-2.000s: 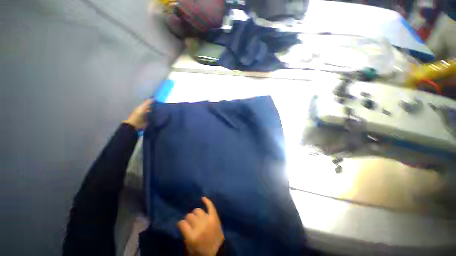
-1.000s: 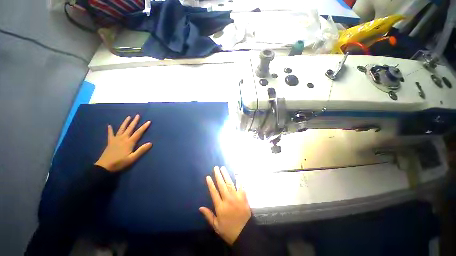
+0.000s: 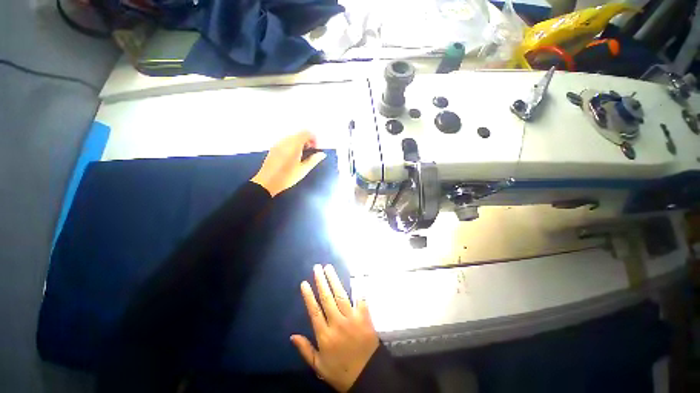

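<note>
The navy fabric panel [image 3: 184, 192] lies flat on the white table, left of the sewing machine head [image 3: 491, 130]. My left hand [image 3: 292, 163] is at the panel's far edge near its right corner, with fingers curled and a bit of dark cloth between thumb and fingers. My right hand [image 3: 338, 330] lies flat with fingers spread on the panel's near right part. The take-up lever guard [image 3: 420, 196] is on the head's front. Bright glare at the head's left end hides the needle area.
Crumpled navy cloth [image 3: 261, 34] lies behind the table strip. A yellow plastic bag [image 3: 576, 34] and orange handles [image 3: 602, 47] are behind the head. A small green cone [image 3: 451, 57] stands there too. Blue tape [image 3: 88, 157] marks the table's left edge.
My left hand has moved from flat on the panel's left part to its far right corner, and its fingers have curled. My right hand stays flat, slightly shifted. The view has moved a little.
</note>
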